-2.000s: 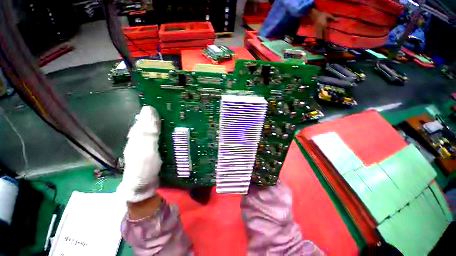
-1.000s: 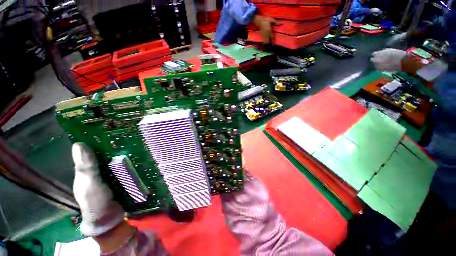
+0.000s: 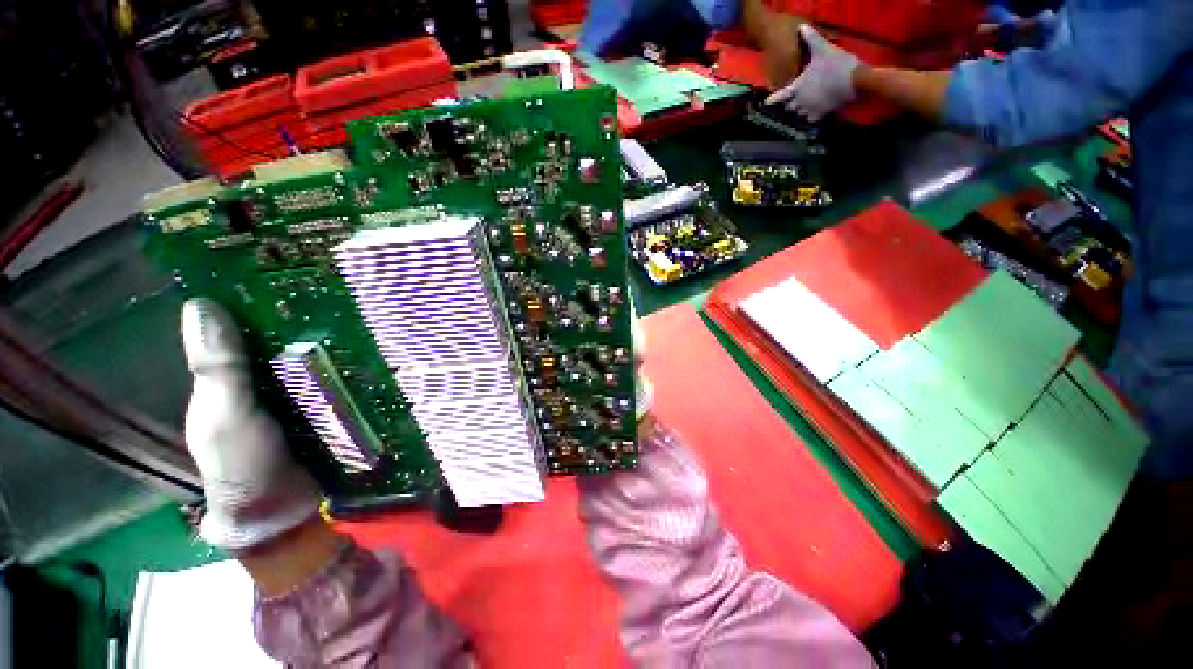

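Note:
The circuit board is held up, tilted, above the red mat, its green underside facing me. It carries a long silver-white ribbed heat sink and a short one. My left hand, in a white glove, grips the left edge with the thumb in front; its fingers are hidden behind. My right hand is mostly hidden behind the right edge; a bit of white glove shows above the sleeve. A black object shows partly under the board's lower edge.
Green cards lie on a red stack at right. Boards stand on the dark line behind. Another person's gloved hand and blue sleeves reach in at upper right. Red trays are at upper left. White paper lies lower left.
My view has turned right, so the board sits further left in it. The board has risen slightly in the last second. The other person's arm now reaches across the line at the back.

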